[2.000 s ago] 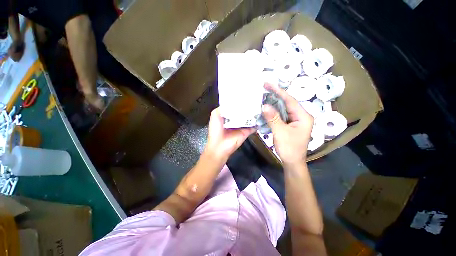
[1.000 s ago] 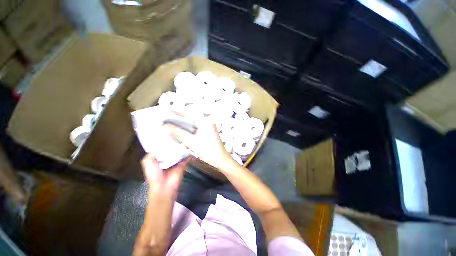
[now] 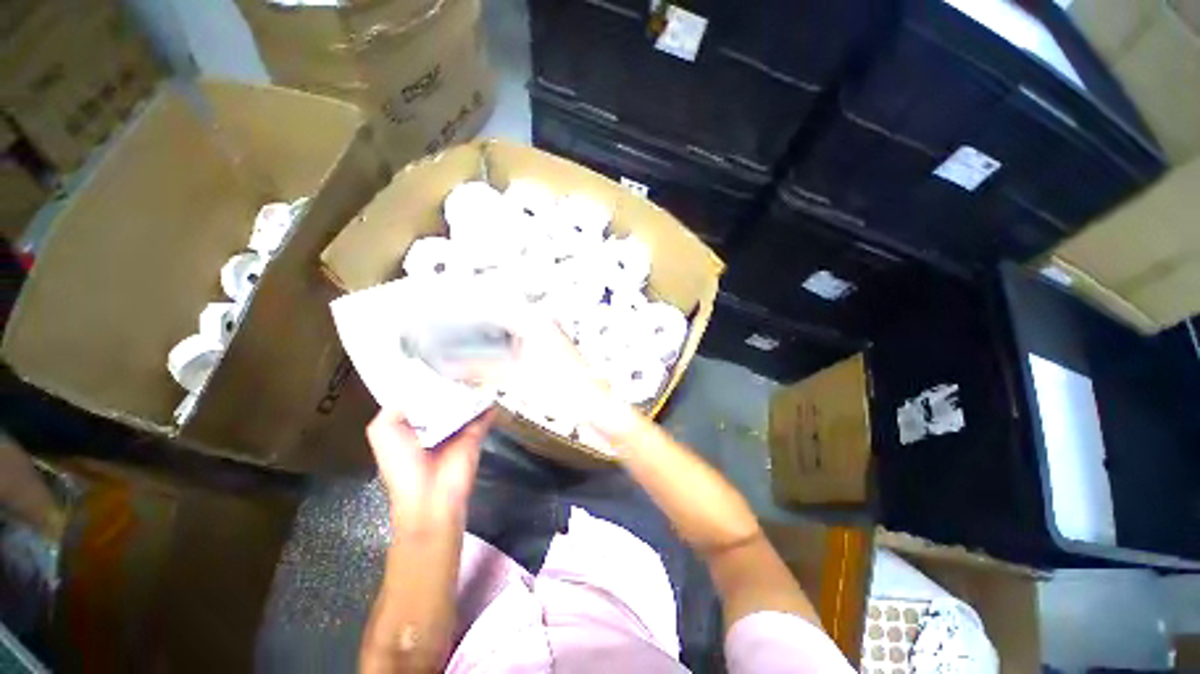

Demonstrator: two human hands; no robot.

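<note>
A white plastic housing [image 3: 382, 345] is held over the near carton [image 3: 691, 263], overexposed, its flat side up. My left hand [image 3: 432, 454] grips its lower end from below. My right hand [image 3: 553, 375] is blurred and washed out over the housing's right part. A grey wiping cloth [image 3: 461, 345] lies on the housing's face at my right fingertips, blurred. The near carton is piled with white housings [image 3: 526, 250], round ends up.
A second open carton [image 3: 99, 263] stands to the left with several housings in a row. Black crates [image 3: 842, 198] with white labels are stacked at the right. A small brown carton [image 3: 823, 435] stands beside them. A third carton [image 3: 184, 566] is at the lower left.
The view has swung right, from the green bench towards the black crates. The housing has tilted in my left hand. My right hand and the cloth have moved over its face.
</note>
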